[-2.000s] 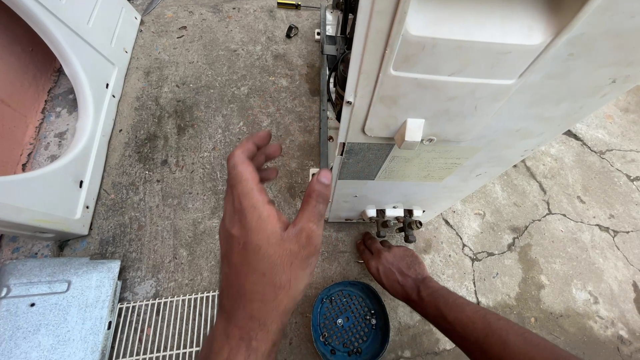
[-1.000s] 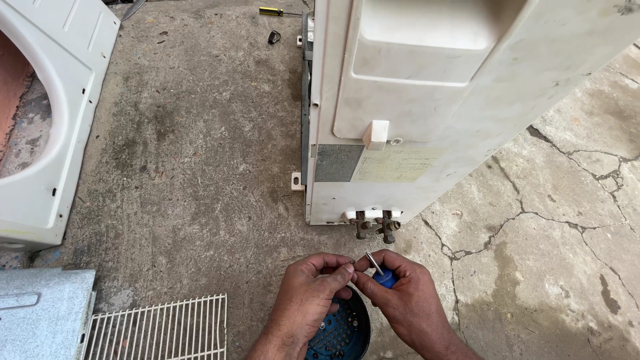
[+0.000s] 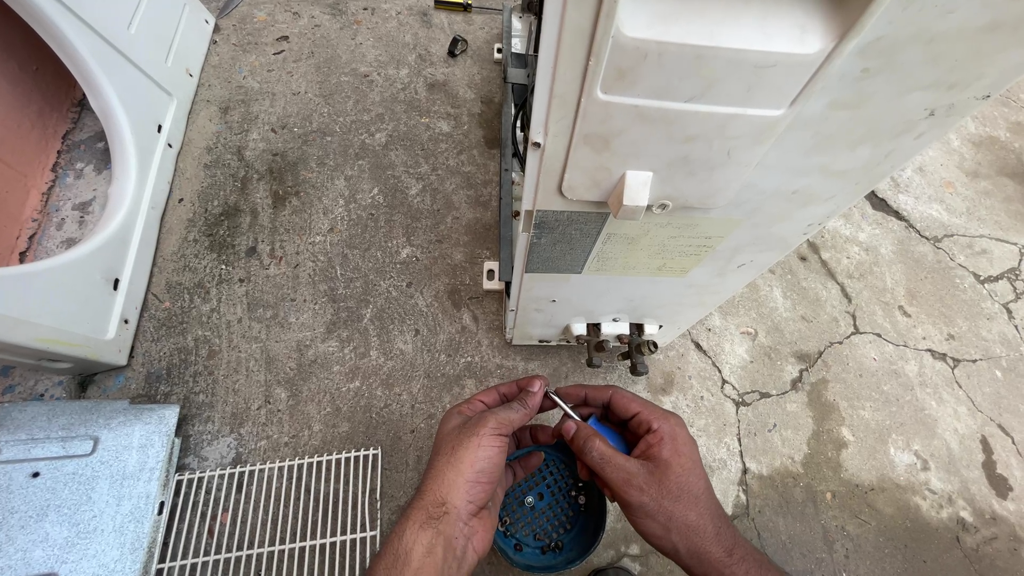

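My right hand [image 3: 640, 456] holds a short screwdriver [image 3: 606, 433] with a blue handle, its metal shaft pointing up and left. The fingertips of my left hand [image 3: 488, 448] are pinched together at the screwdriver's tip; whether a small screw sits between them is too small to tell. Below both hands, a round blue plastic basket [image 3: 588, 544] with a grid bottom holds several screws [image 3: 530, 501]. Just beyond the hands stands the white casing of an air conditioner outdoor unit [image 3: 680, 144], with two brass service valves [image 3: 638, 350] at its near lower edge.
A white front panel [image 3: 152, 200] with a round opening lies at left. Nearer are a grey metal panel [image 3: 96, 488] and a white wire grille [image 3: 280, 512]. A yellow and black screwdriver [image 3: 454, 5] and a small black piece [image 3: 457, 46] lie on the cracked concrete floor [image 3: 344, 240].
My right hand has moved from below the valves toward me and now holds the blue screwdriver. My left hand, spread apart two seconds ago, has come to its tip.
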